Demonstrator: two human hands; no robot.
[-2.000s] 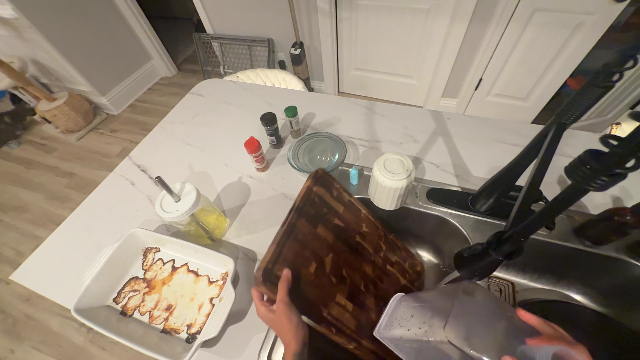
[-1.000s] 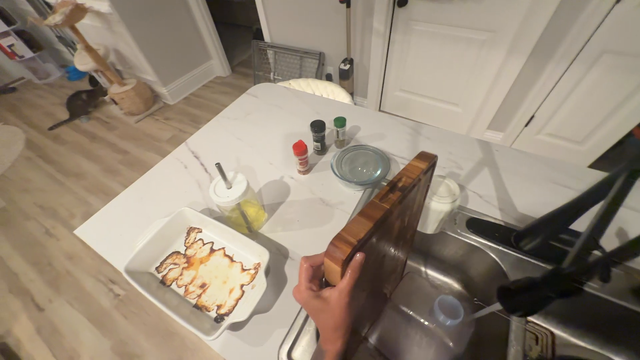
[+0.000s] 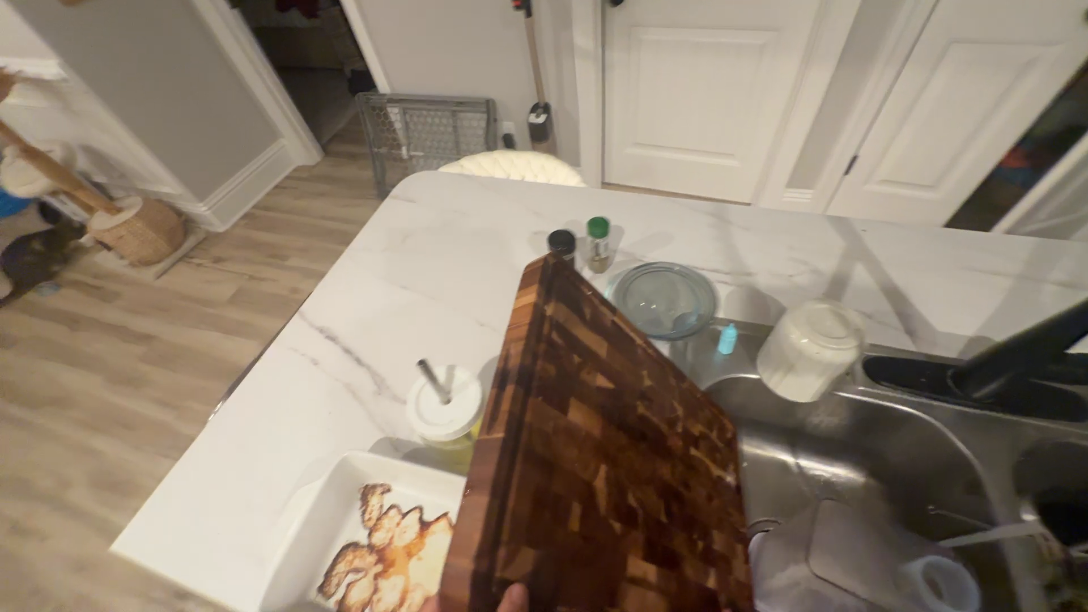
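A thick end-grain wooden cutting board (image 3: pixel 620 442) stands tilted on edge between the counter and the sink. At the bottom of the view, the fingertips of my left hand (image 3: pixel 497 598) grip its lower left edge; the rest of that hand is hidden. My right hand does not show. A translucent plastic container (image 3: pixel 841 552) lies in the stainless steel sink basin (image 3: pixel 858 442), right of the board. Left of the board sits a white baking dish (image 3: pixel 314 518) with browned residue, partly covered by the board. A jar with a white lid and metal straw (image 3: pixel 444 406) stands behind the dish.
A glass lid or plate (image 3: pixel 665 299), a green-capped spice jar (image 3: pixel 598 245) and a black-capped jar (image 3: pixel 562 243) stand behind the board. A small blue bottle (image 3: pixel 728 339) and an upturned cream-coloured cup (image 3: pixel 810 350) are at the sink's rim. A black faucet (image 3: pixel 1028 344) reaches in from the right.
The board has swung more upright and now blocks the red-capped jar. The plastic container, in my right hand two seconds ago, now lies in the sink, and my right hand is out of view.
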